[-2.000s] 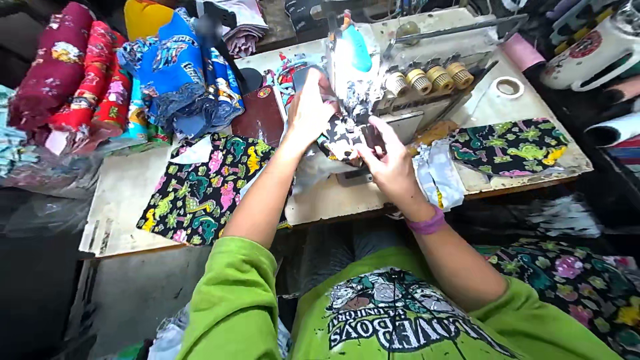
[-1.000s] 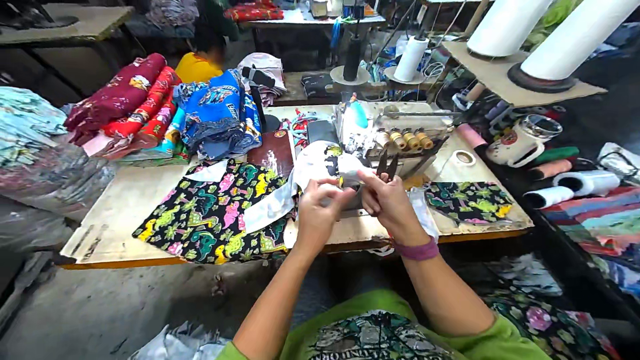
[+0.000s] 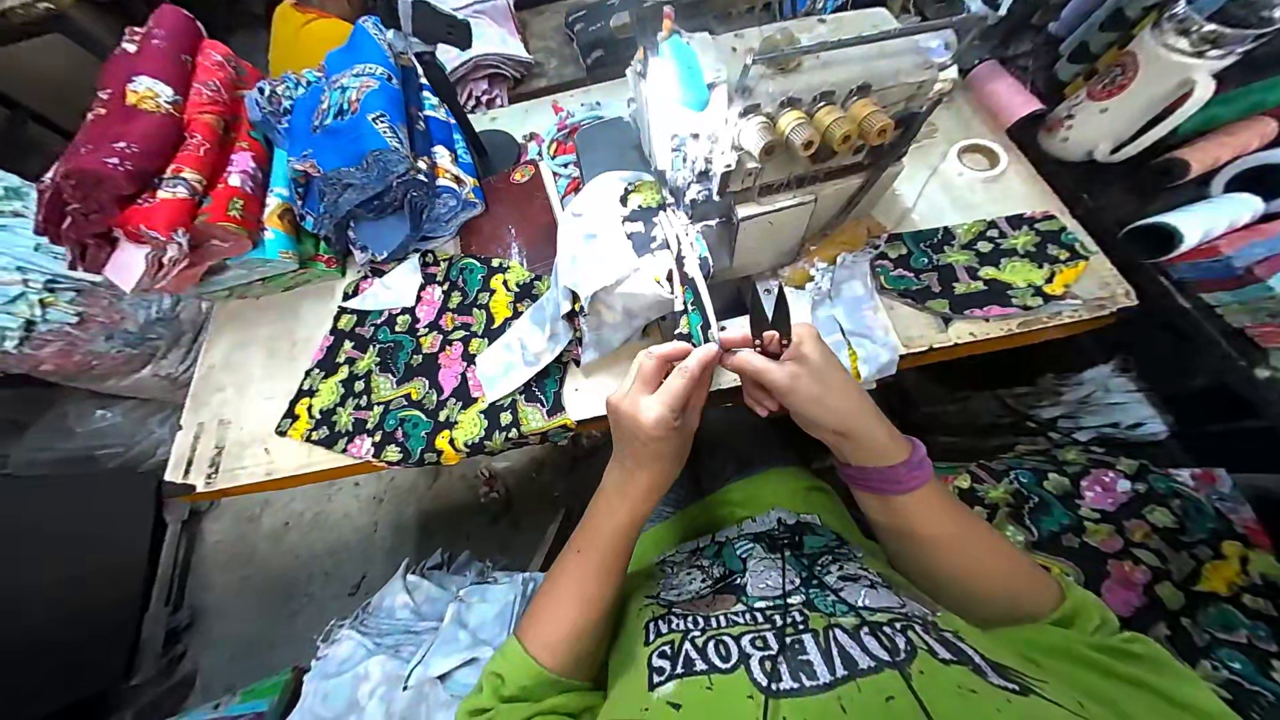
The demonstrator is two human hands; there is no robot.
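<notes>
Both hands meet in front of the sewing machine [image 3: 780,160]. My left hand [image 3: 665,400] pinches the near end of a narrow strip of black dinosaur-print fabric with a white edge [image 3: 697,300]. Fingertips of my right hand [image 3: 790,375] touch the same end, and this hand also holds small thread snips [image 3: 769,318], blades pointing away from me. White-backed fabric [image 3: 610,260] runs from the strip toward the left. A larger dinosaur-print piece [image 3: 420,370] lies flat on the table at left; another [image 3: 985,265] lies at right.
Rolled red and maroon fabrics [image 3: 125,140] and a blue printed bundle [image 3: 365,150] are stacked at the back left. White scraps [image 3: 850,315] lie right of the snips. A tape roll [image 3: 978,160], a floral jug [image 3: 1130,90] and thread cones [image 3: 1190,225] are at right.
Between the earliest frame and now, my left hand has come back from beside the machine head toward the table's front edge. White-backed fabric now spreads left of the machine. The view has shifted.
</notes>
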